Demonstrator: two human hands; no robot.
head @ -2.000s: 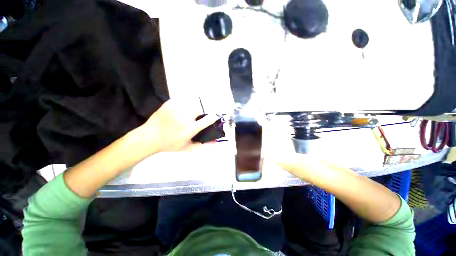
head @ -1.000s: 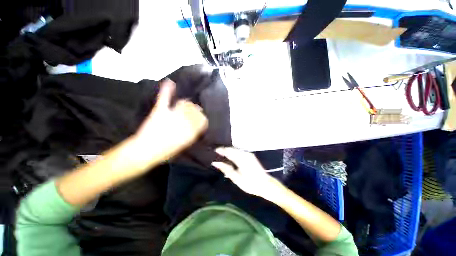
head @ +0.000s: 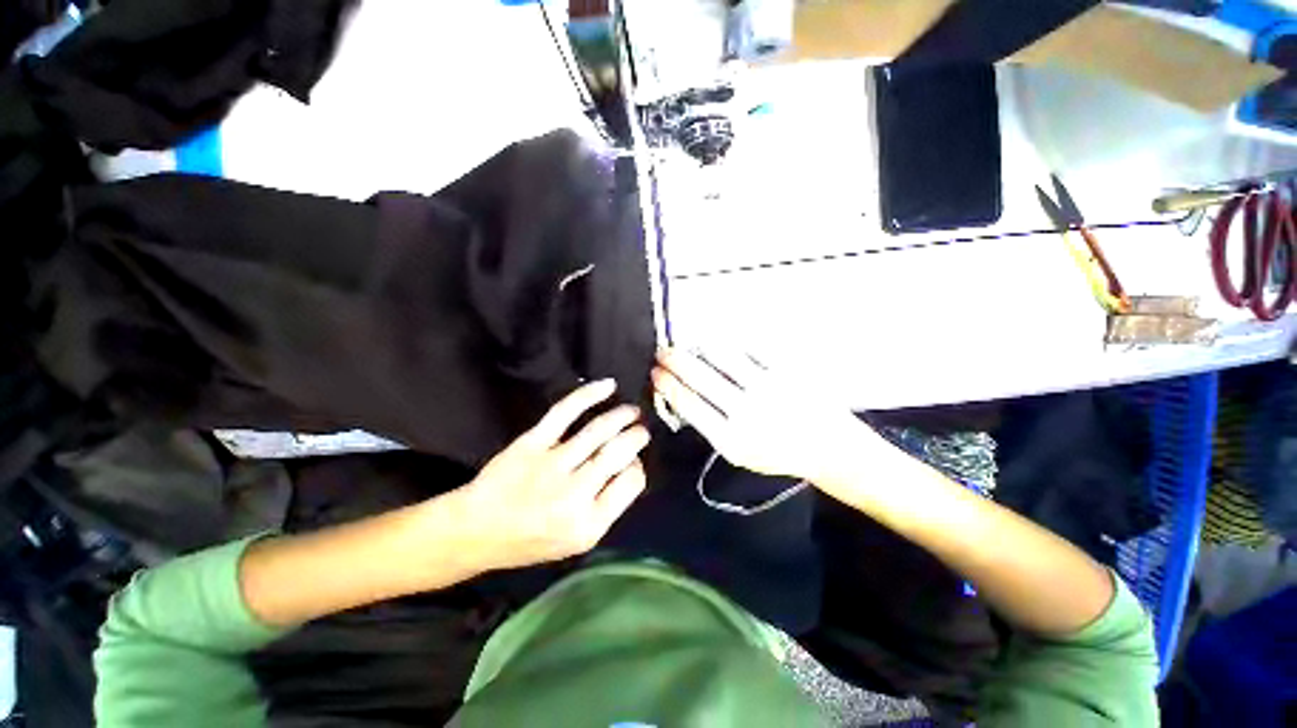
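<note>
The dark garment piece (head: 413,270) spreads left of the needle and hangs over the table's front edge. A narrow white cord (head: 656,263) runs along its right edge from the presser foot (head: 619,147); a thin loop hangs below my right hand. My right hand (head: 747,413) pinches the cord at the cloth edge. My left hand (head: 562,484) lies on the lower cloth, fingers bent and slightly apart; whether it grips the cloth is unclear. A small pale thread lies on the cloth.
A black smartphone (head: 939,147), thread snips (head: 1084,249), a tan block (head: 1159,322) and red-handled scissors (head: 1252,253) lie right on the white table (head: 797,313). A blue basket (head: 1183,484) stands below at right. Dark cloth (head: 171,71) is heaped at upper left.
The machine head no longer covers the view's centre. Since one second ago, my left hand has moved down from the cloth, and my right hand has risen to the cord, now lying straight along the edge.
</note>
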